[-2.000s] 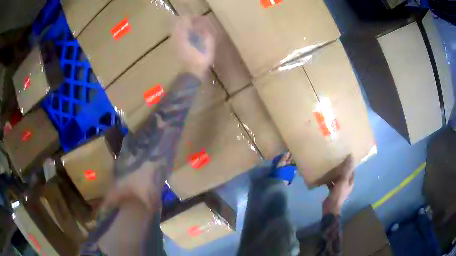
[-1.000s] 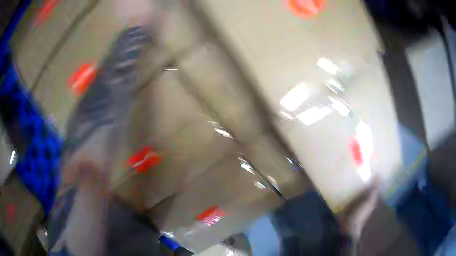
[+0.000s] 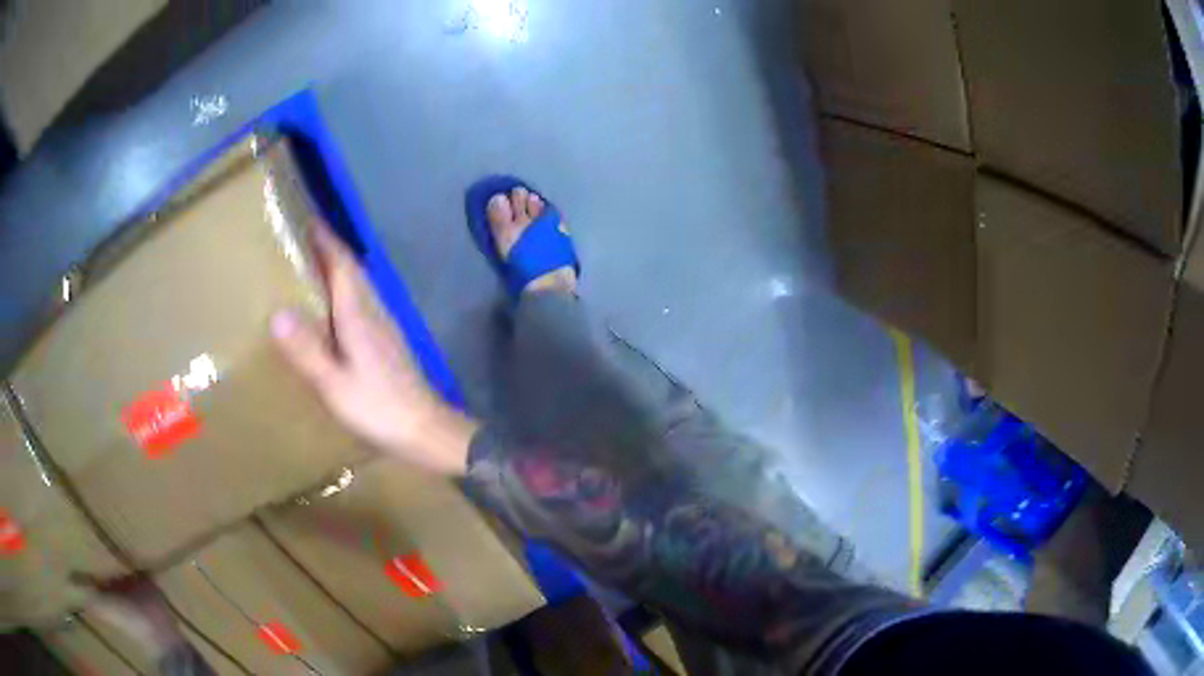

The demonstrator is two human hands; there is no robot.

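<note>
A sealed brown shipping carton (image 3: 172, 330) with an orange-red sticker and shiny tape sits at the left, at the blue pallet's corner. My right hand (image 3: 376, 363) is on its right edge, fingers along the side and thumb on the top face. My left hand (image 3: 132, 614) is small, dim and blurred at the lower left, by the carton's near edge; its fingers and grip are unclear. More stickered cartons (image 3: 383, 528) stand beside and below it. The blue pallet (image 3: 396, 297) shows as a strip along their right side.
My foot in a blue sandal (image 3: 535, 244) is on the grey-blue floor (image 3: 673, 172). Large stacked cartons (image 3: 1076, 251) fill the right side. A yellow floor line (image 3: 910, 462) and a blue object (image 3: 1010, 475) lie below them. Another carton (image 3: 79, 46) is at the upper left.
The view has swung to another side of the stack, showing floor and my sandal. My right hand is now on a carton at the left; my left hand has moved low and mostly out of view.
</note>
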